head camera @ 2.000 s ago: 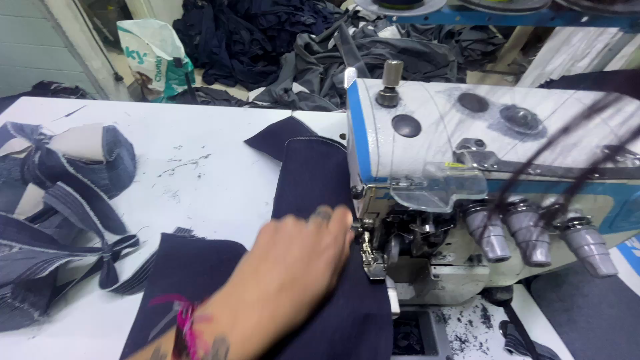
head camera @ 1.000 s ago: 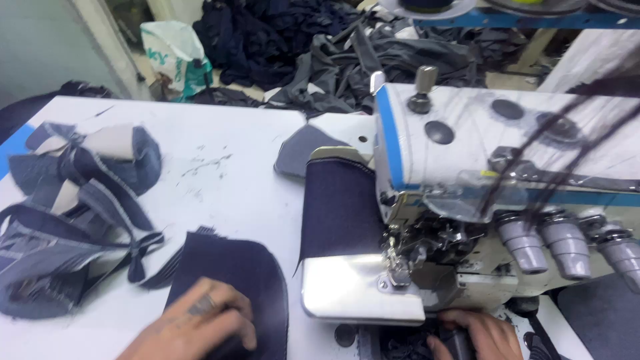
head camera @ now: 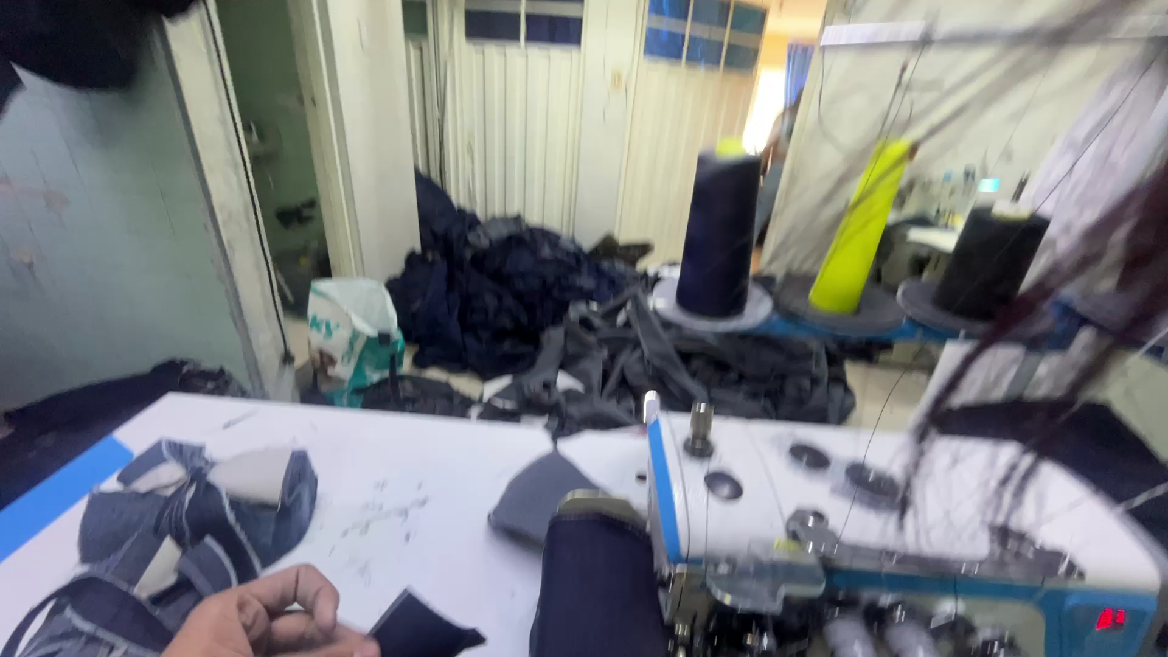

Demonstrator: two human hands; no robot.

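Near the bottom edge, my left hand has its fingertips at a dark navy fabric piece; its fingers are curled, and the lower part of the piece is cut off by the frame. To the right, a longer navy fabric piece lies against the front of a white and blue overlock sewing machine. A grey fabric piece lies behind it on the white table. My right hand is outside the view. The needle area is mostly below the frame.
Bundled denim pieces are on the table's left. Beyond stand a plastic bag and heaps of dark fabric. Thread cones, one navy and one yellow, stand above the machine. Dark blurred strands hang at right.
The view has tilted up strongly. My right hand, at the machine one second ago, is out of view. The navy piece under my left hand now shows a raised corner.
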